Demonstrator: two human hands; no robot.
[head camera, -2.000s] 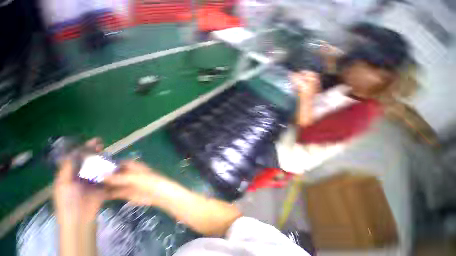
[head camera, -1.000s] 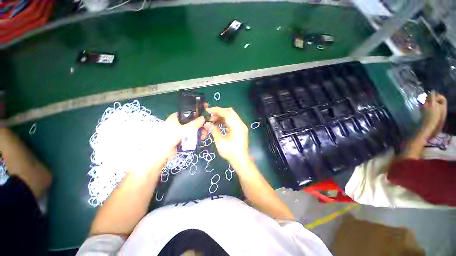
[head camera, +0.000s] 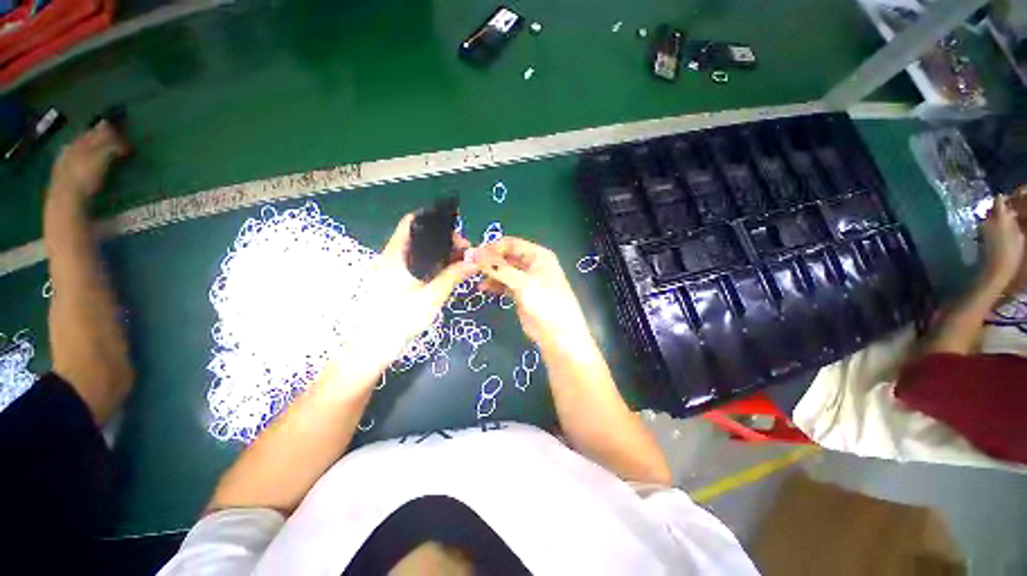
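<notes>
A black oblong unit (head camera: 434, 239) stands tilted in my left hand (head camera: 408, 276), its dark side towards me. My right hand (head camera: 520, 276) is just to the right of it, thumb and fingertips pinched at a small pale part (head camera: 474, 257) beside the unit's edge. My left thumb reaches to the same spot. I cannot tell what the pale part is. A large bright heap of white rings (head camera: 287, 321) lies left of and partly behind my left forearm. Loose white rings (head camera: 489, 396) lie below and around my hands.
Shiny black blister trays (head camera: 743, 253) are stacked at the right. Beyond the pale marked strip (head camera: 327, 178), black units (head camera: 491, 34) and tiny pale bits lie on the green belt (head camera: 338, 68). A neighbour's arm (head camera: 79, 259) reaches to the belt at the left; another person's hand (head camera: 1001, 242) shows at the far right.
The unit has turned, so its pale label no longer shows. My fingertips have come together at its right edge. The left neighbour's arm has reached to the belt, and the belt units have shifted left.
</notes>
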